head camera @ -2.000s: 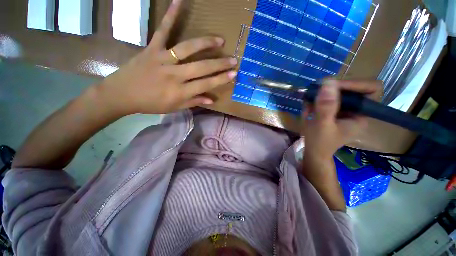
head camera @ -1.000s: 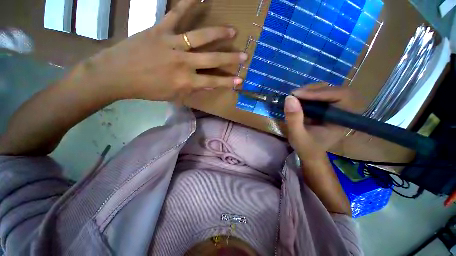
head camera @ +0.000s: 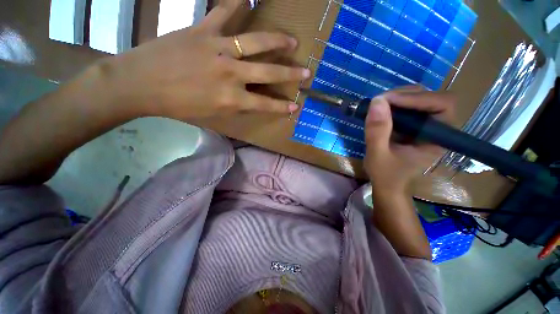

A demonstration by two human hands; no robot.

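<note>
The bright blue cell string (head camera: 381, 55) lies on the shiny brown board, with pale lines across it and thin silvery ribbon at its left and right edges. My right hand (head camera: 402, 132) is closed around the black soldering iron (head camera: 439, 132). The iron's metal tip points left and is at the cell string's lower left edge; whether it touches cannot be told. My left hand (head camera: 215, 80) lies palm down left of the cells, fingers apart. Its fingertips are at the ribbon (head camera: 301, 92) along the left edge; whether they press on it cannot be told.
White strip stacks (head camera: 110, 24) lie at the upper left of the board (head camera: 270, 132). A loose pile of silvery ribbon (head camera: 494, 98) lies on white strips at the right. The black iron stand (head camera: 522, 208) and cables are at the lower right, above a blue box (head camera: 451, 245).
The iron's tip has moved from over the cells to their left edge, then slightly up along it. My left hand has moved to the ribbon ends there. The whole view has shifted somewhat.
</note>
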